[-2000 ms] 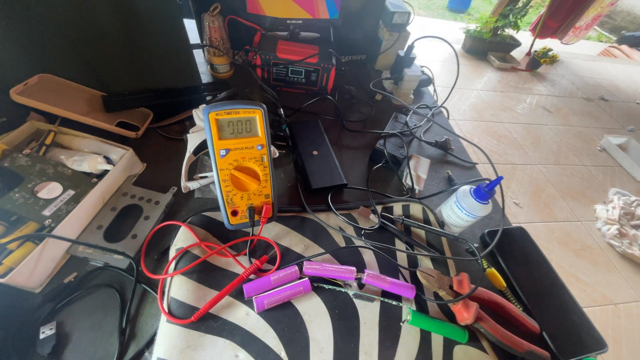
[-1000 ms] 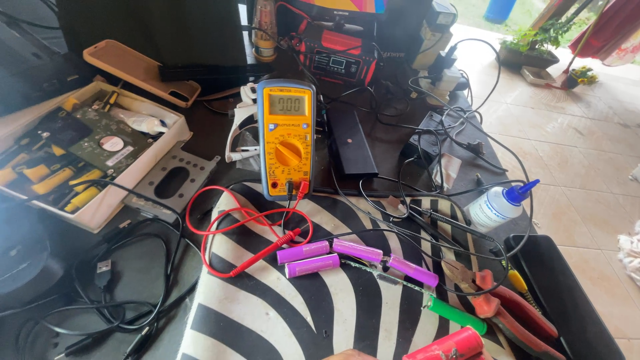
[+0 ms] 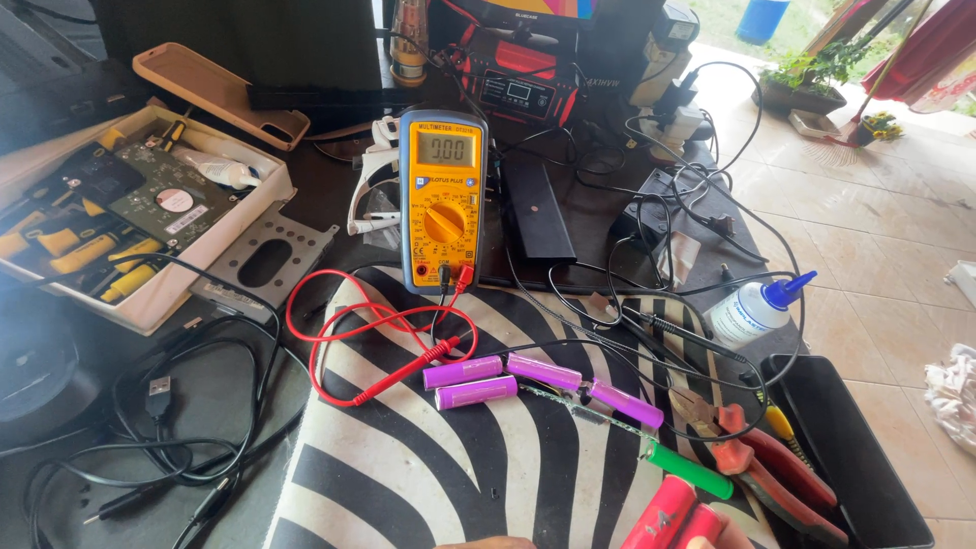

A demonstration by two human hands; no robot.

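At the bottom edge, right of centre, my right hand [image 3: 728, 534] grips a pair of red cylindrical battery cells [image 3: 667, 518]; only its fingertips show. Part of my left hand [image 3: 488, 544] shows at the bottom edge, and its fingers are mostly cut off. Several purple battery cells [image 3: 476, 393] lie on the zebra-striped mat [image 3: 427, 473], beside a narrow circuit strip [image 3: 587, 413] and a green cell [image 3: 690, 470]. A yellow multimeter [image 3: 444, 206] stands behind them, its display lit with digits. Its red test probe [image 3: 404, 374] rests on the mat.
Red-handled pliers [image 3: 770, 473] lie by a black tray [image 3: 862, 457] at right, near a white bottle with a blue nozzle [image 3: 751, 313]. A tool box [image 3: 145, 313] and black USB cables [image 3: 160, 396] are at left. A black slab-shaped case [image 3: 537, 213] and a red charger [image 3: 518, 91] sit behind.
My right hand has come into view at the bottom with the red cells, which the oldest frame does not show. Part of my left hand also shows now. The view has shifted left.
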